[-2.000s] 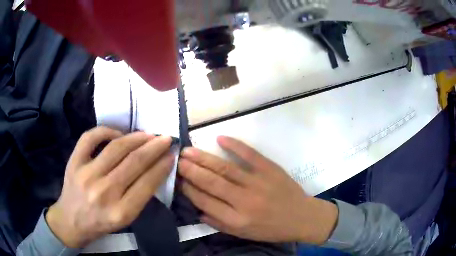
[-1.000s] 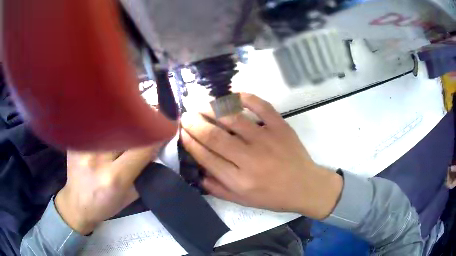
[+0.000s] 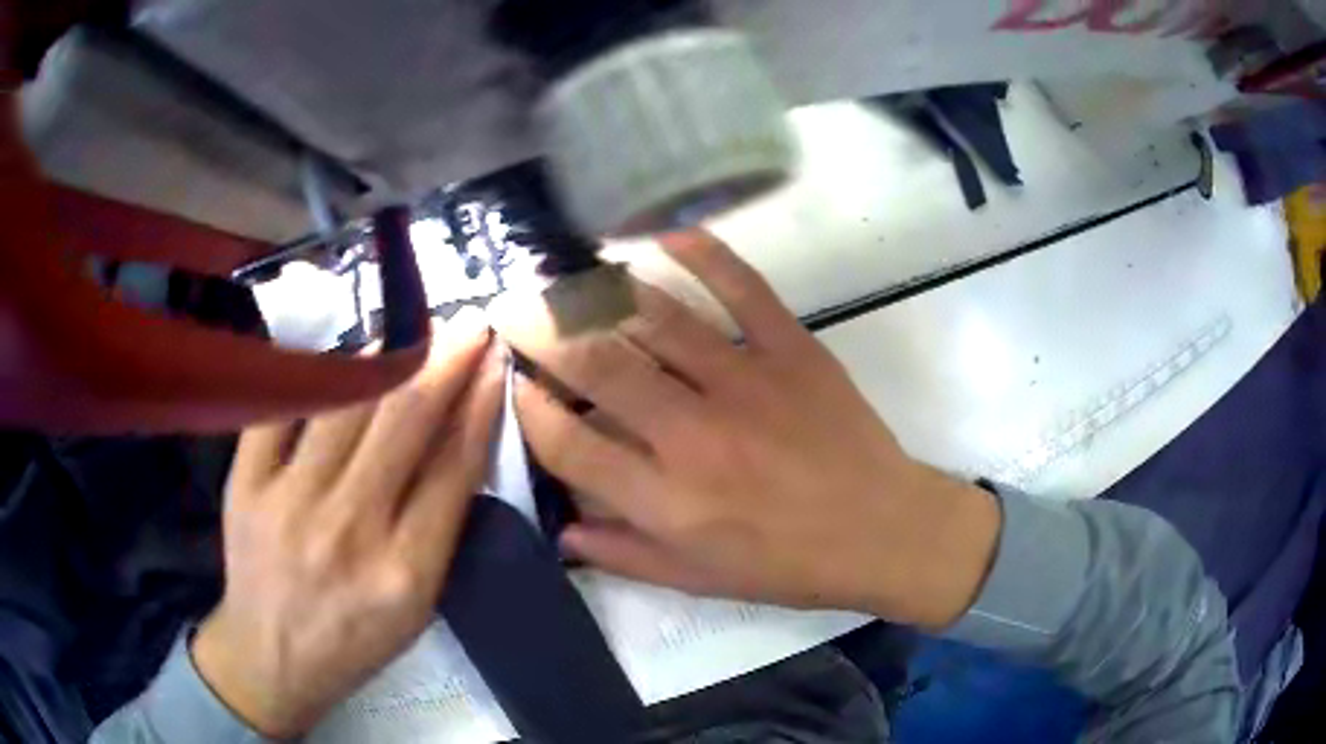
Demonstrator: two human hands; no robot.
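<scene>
My left hand (image 3: 349,531) lies flat with its fingertips near the needle area, below the red guard (image 3: 175,371). My right hand (image 3: 756,451) lies to its right, its fingertips close to the left hand's, pressing on the work; its upper fingers pass by the tan block (image 3: 589,301). A dark strip (image 3: 538,625) runs from under the hands down over the table's front edge. A narrow piece of white cloth (image 3: 509,462) shows between the hands. The stitching point is hidden by glare and fingers.
The machine head with a ribbed pale knob (image 3: 669,134) fills the top. Dark cut strips (image 3: 974,138) lie on the white tabletop (image 3: 931,385) behind the right hand. Dark cloth (image 3: 109,538) is bunched at left. Purple-navy cloth (image 3: 1236,451) hangs at right. A yellow object (image 3: 1307,240) is at the far right.
Since the first frame both hands have moved up toward the needle area, and the dark strip now hangs over the front edge. The view has shifted closer under the machine head.
</scene>
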